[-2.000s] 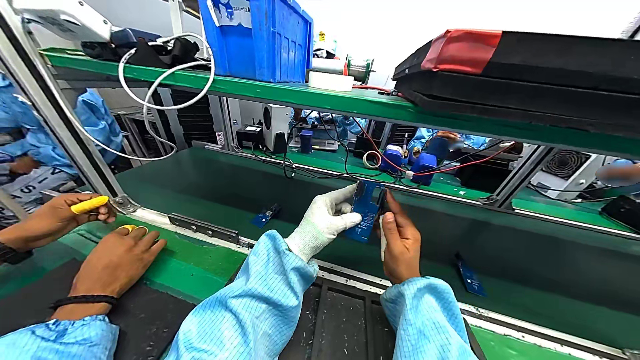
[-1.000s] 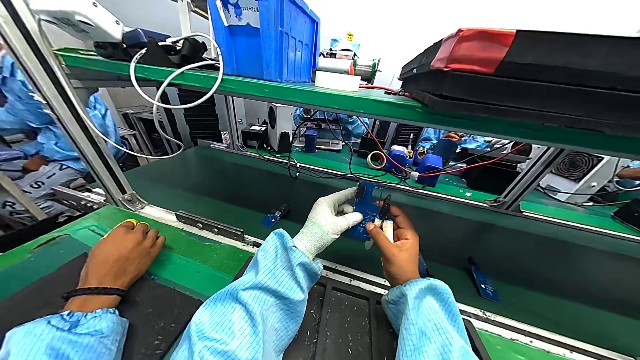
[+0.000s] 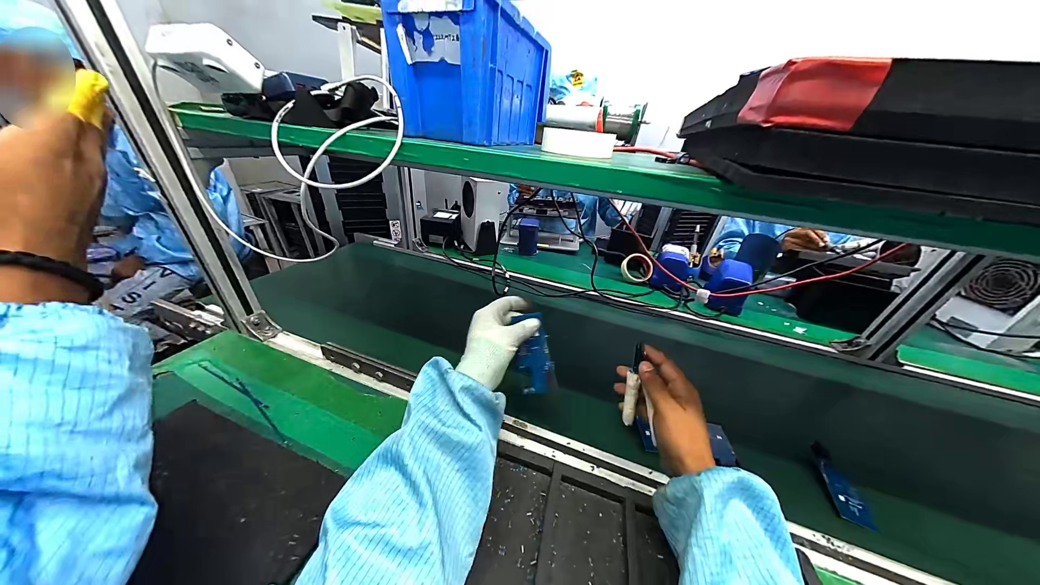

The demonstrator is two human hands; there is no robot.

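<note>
My left hand (image 3: 497, 341), in a white glove, pinches the upper left edge of a blue circuit board (image 3: 534, 357) held upright over the dark green belt. To its right, my right hand (image 3: 670, 402) grips a slim tool (image 3: 630, 398) with a dark tip and a whitish wrapped handle; its exact kind cannot be told. Behind and below that hand another blue circuit board (image 3: 721, 445) lies on the belt, partly covered. A further blue circuit board (image 3: 845, 491) with a black part at its end lies farther right.
A co-worker's raised hand (image 3: 53, 187) with yellow finger covers is at left. Black trays (image 3: 532, 520) lie in front. The green shelf (image 3: 487, 158) above bears a blue bin (image 3: 467, 73), a white cable and a black case (image 3: 877, 138). Metal posts frame the belt.
My hands have moved apart; the left keeps the board, the right has come away from it with the tool. The co-worker's hand has risen from the green bench.
</note>
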